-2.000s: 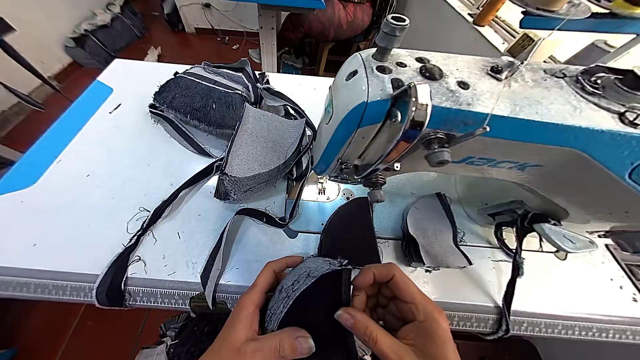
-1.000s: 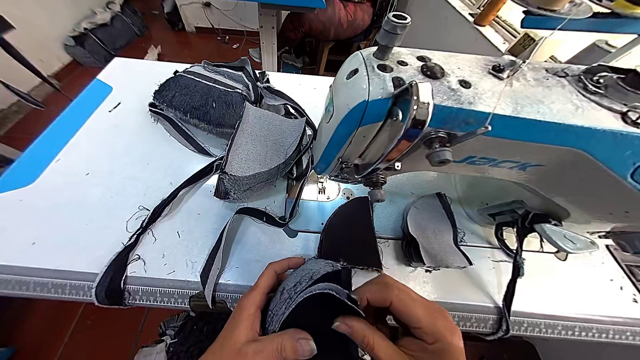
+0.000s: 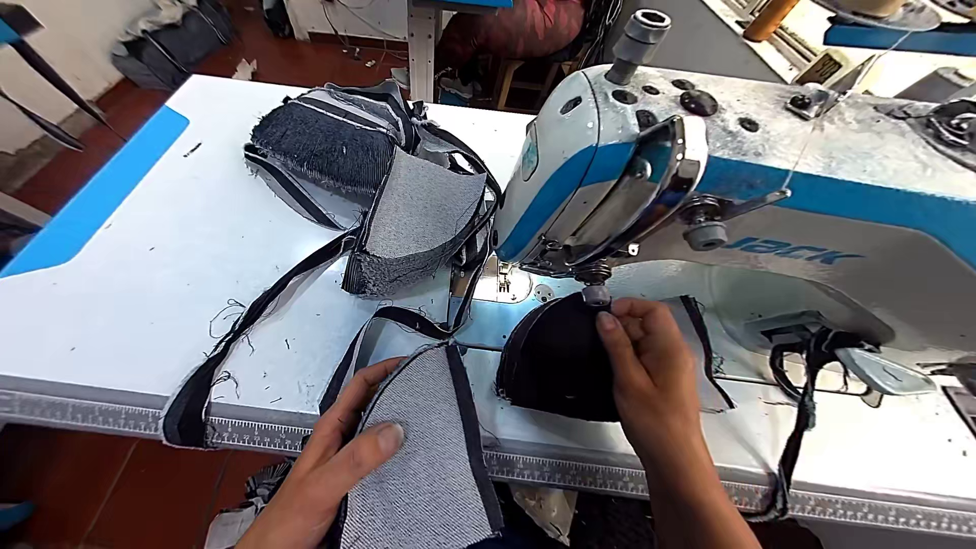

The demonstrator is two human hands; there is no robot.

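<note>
My left hand (image 3: pixel 343 450) grips a grey denim panel (image 3: pixel 427 457) with a dark bound edge, at the table's front edge. With thumb and fingers, my right hand (image 3: pixel 648 366) pinches the upper right edge of a black curved fabric piece (image 3: pixel 560 362), which lies below the head of the sewing machine (image 3: pixel 610 175). Behind that hand, a grey fabric piece (image 3: pixel 698 351) with a dark edge is partly hidden. Left of the presser foot (image 3: pixel 504 278) lies a bundle of joined denim pieces (image 3: pixel 328 145), with a grey panel (image 3: pixel 427 206) and long dark strips (image 3: pixel 267 313) trailing forward.
A measuring tape strip (image 3: pixel 564 469) runs along the table's front edge. Dark fabric strips (image 3: pixel 804 427) hang by a lever (image 3: pixel 884 371) at the right. Loose threads are scattered on the white table (image 3: pixel 145 320). Beyond it, a person's clothed leg (image 3: pixel 511 30) is visible.
My hands have moved apart from the pieces held together near the front edge. The right hand has moved up toward the machine; the left now holds the grey panel, which shows its light side.
</note>
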